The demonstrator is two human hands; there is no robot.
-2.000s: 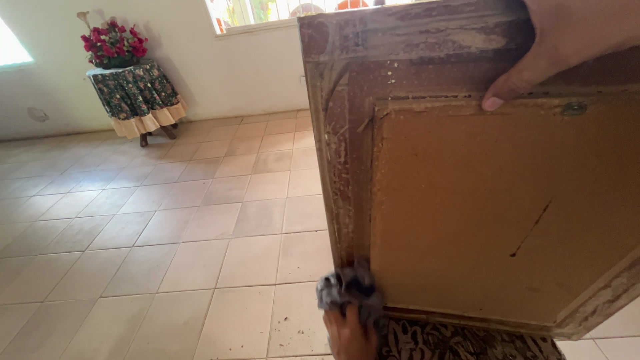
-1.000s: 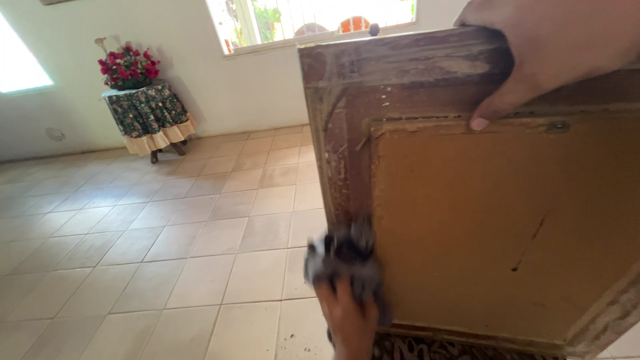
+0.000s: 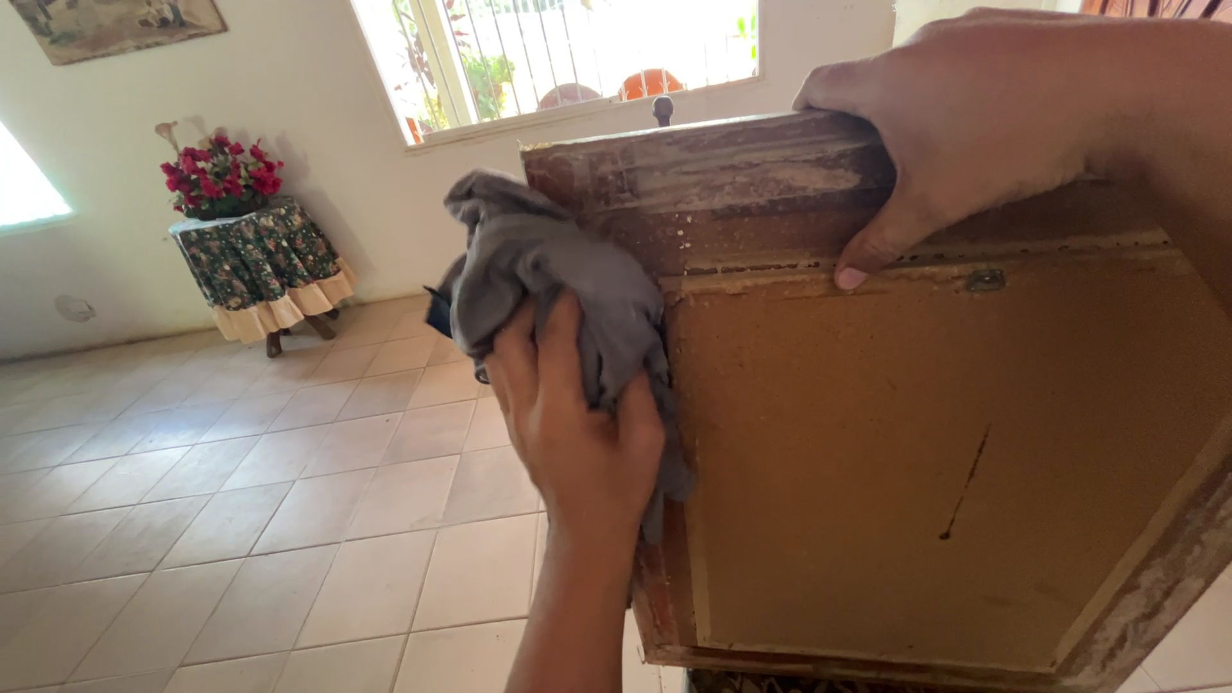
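My left hand (image 3: 577, 423) grips a bunched grey cloth (image 3: 568, 260) and presses it on the left side of a worn wooden frame (image 3: 712, 183), near its top left corner. A flat brown backing panel (image 3: 866, 433) fills the frame, with a small metal fitting (image 3: 985, 280) near its upper edge and a dark streak lower down. From the right, my right hand (image 3: 991, 135) clasps the frame's top rail, thumb on the front face, its other fingers mostly hidden behind. The frame is held tilted, and a dark patterned surface (image 3: 799, 681) shows just under its bottom edge.
Against the far wall stands a small table with a floral cloth (image 3: 260, 255), bearing red flowers in a pot (image 3: 221, 178). A barred window (image 3: 577, 58) is behind the frame. A picture (image 3: 120, 24) hangs upper left. Pale tiles (image 3: 366, 510) cover the floor.
My left hand has moved the grey cloth up the frame's left side, from near the bottom corner to near the top. My right hand keeps its hold on the top rail.
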